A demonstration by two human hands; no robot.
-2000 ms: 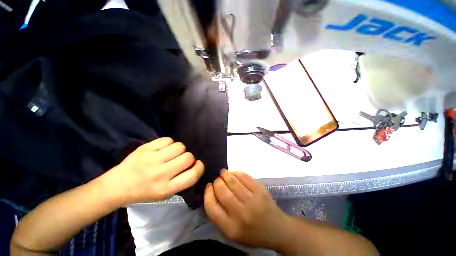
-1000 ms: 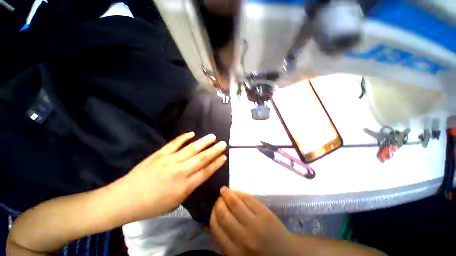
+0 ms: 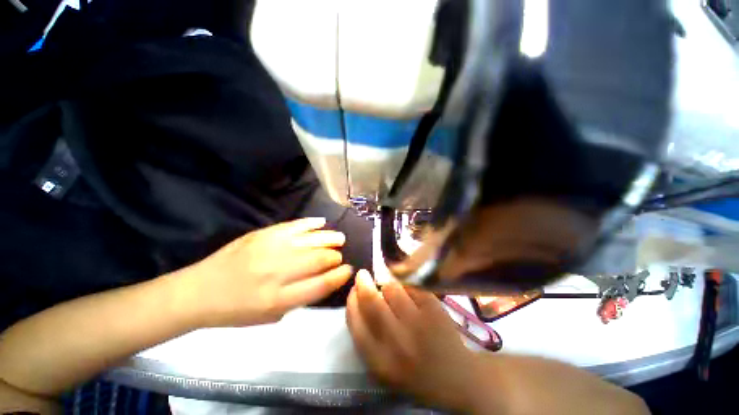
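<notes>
A black garment point(image 3: 186, 138) lies heaped on the left and runs to the needle area point(image 3: 369, 209) under the white and blue sewing machine head point(image 3: 324, 89). My left hand point(image 3: 271, 271) lies on the cloth left of the needle, fingers stretched and close together. My right hand point(image 3: 405, 324) is at the cloth's right edge, its fingertips bent against it just below the needle area. A large dark, blurred part point(image 3: 559, 138) covers the view right of the needle.
Pink snips point(image 3: 478, 328) and the phone's lower end point(image 3: 506, 303) show right of my right hand. Small metal pieces with a red part point(image 3: 614, 306) lie farther right. A ruler-marked edge point(image 3: 267, 391) runs along the table's front.
The view has shifted, showing more of the machine head, and a dark part now hides most of the phone. The cloth's near end has moved up toward the needle with both hands beside it.
</notes>
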